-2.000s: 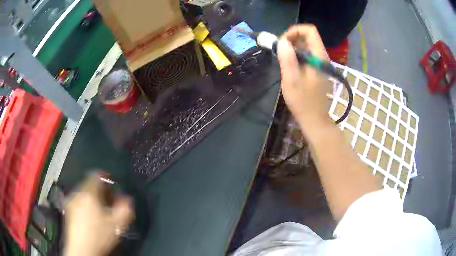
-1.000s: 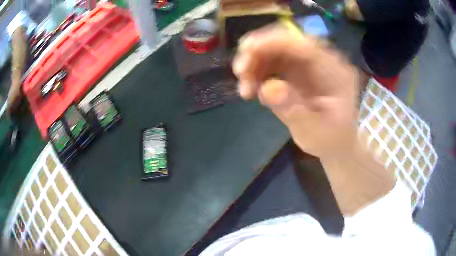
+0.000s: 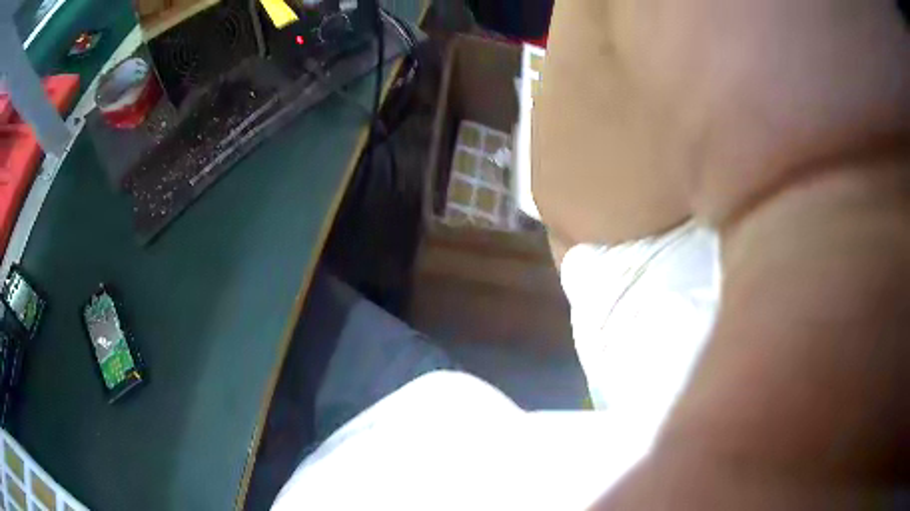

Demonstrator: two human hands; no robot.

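Note:
A phone unit with a green board and silver shields in a black case (image 3: 113, 344) lies on the green bench, with no hand on it. Blurred bare skin fills the right side, very close to the lens, with a white sleeve below part of it. It seems to include my right arm or hand (image 3: 629, 130), but no fingers or held thing can be made out. My left hand cannot be identified in the picture.
More phone units (image 3: 22, 299) and a white grid tray (image 3: 35, 484) are at the left edge. A solder-spattered mat (image 3: 215, 150), red-rimmed tub (image 3: 128, 92) and fan box (image 3: 205, 45) stand behind. Right of the bench edge, a box holds a grid tray (image 3: 479, 175).
The view has swung right and down. My right hand, earlier on the soldering iron and then raised without it, is now lost in blurred skin near the lens. The phone unit lies on the bench as before.

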